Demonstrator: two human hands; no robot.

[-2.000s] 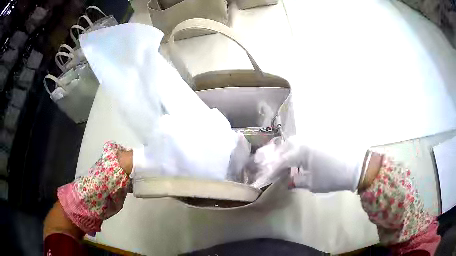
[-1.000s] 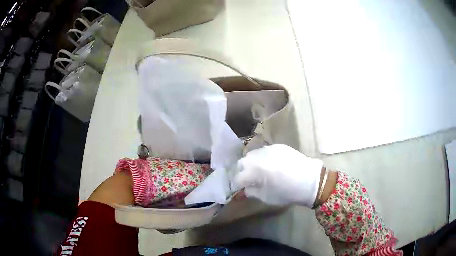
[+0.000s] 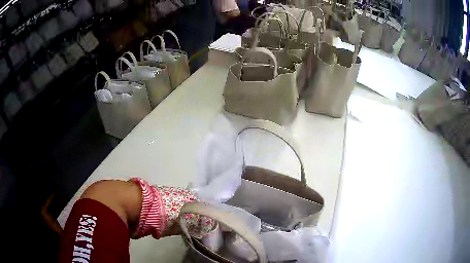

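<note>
A beige tote bag (image 3: 278, 192) lies open on the table at the bottom centre, one loop handle up at the back and one at the front. White tissue paper (image 3: 219, 154) sticks out of its left side. My left hand (image 3: 210, 237) reaches in behind the front handle; only a bit of white glove shows below the floral sleeve, and its fingers are hidden. A blurred white shape at the bag's lower right edge may be my right hand or more paper; I cannot make out a right hand for sure.
Several beige totes (image 3: 263, 92) stand farther back on the table (image 3: 170, 138). Paper-filled bags (image 3: 123, 105) stand in a row beyond its left edge. Large white sheets (image 3: 407, 174) lie at the right. Part of a person (image 3: 227, 6) shows at the top.
The view has tilted up, bringing the far table and totes into sight. The paper has shifted to the bag's left side. My left arm is still in the bag; the right sleeve has left view.
</note>
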